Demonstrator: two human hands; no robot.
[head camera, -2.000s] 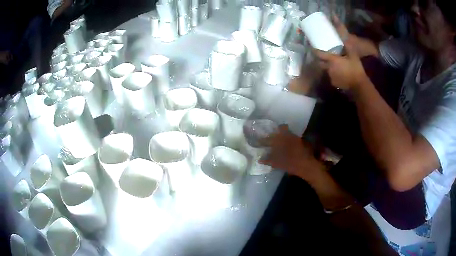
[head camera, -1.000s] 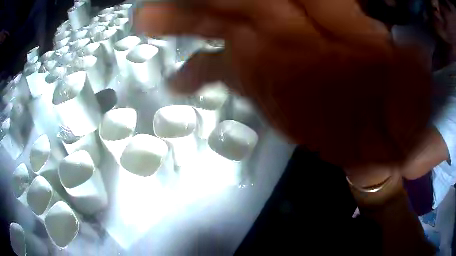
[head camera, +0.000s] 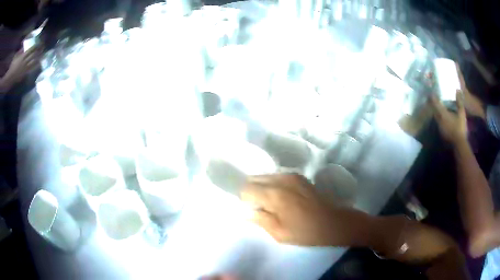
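My right hand (head camera: 296, 208), with a band at the wrist, reaches in from the lower right. Its fingertips are at the near rim of a white cup (head camera: 227, 174); glare and blur hide whether they grip it. More open-topped white cups stand left of the hand, one (head camera: 120, 216) near the front and one (head camera: 46, 213) tilted at the far left. Another cup (head camera: 335, 183) is just behind my wrist. A blurred skin-coloured sliver (head camera: 218, 277) at the bottom edge may be my left hand; its state is not visible.
Many cups crowd the back of the white table (head camera: 384, 164), washed out by glare. At the right, another person's hands (head camera: 452, 117) hold a white cup (head camera: 447, 79). Another person's hand (head camera: 19, 68) shows at the far left. The table's edge curves along the left.
My right hand has moved from close before the camera down to the cups at the table's middle. The view has shifted and the glare is stronger. The skin-coloured sliver has appeared at the bottom.
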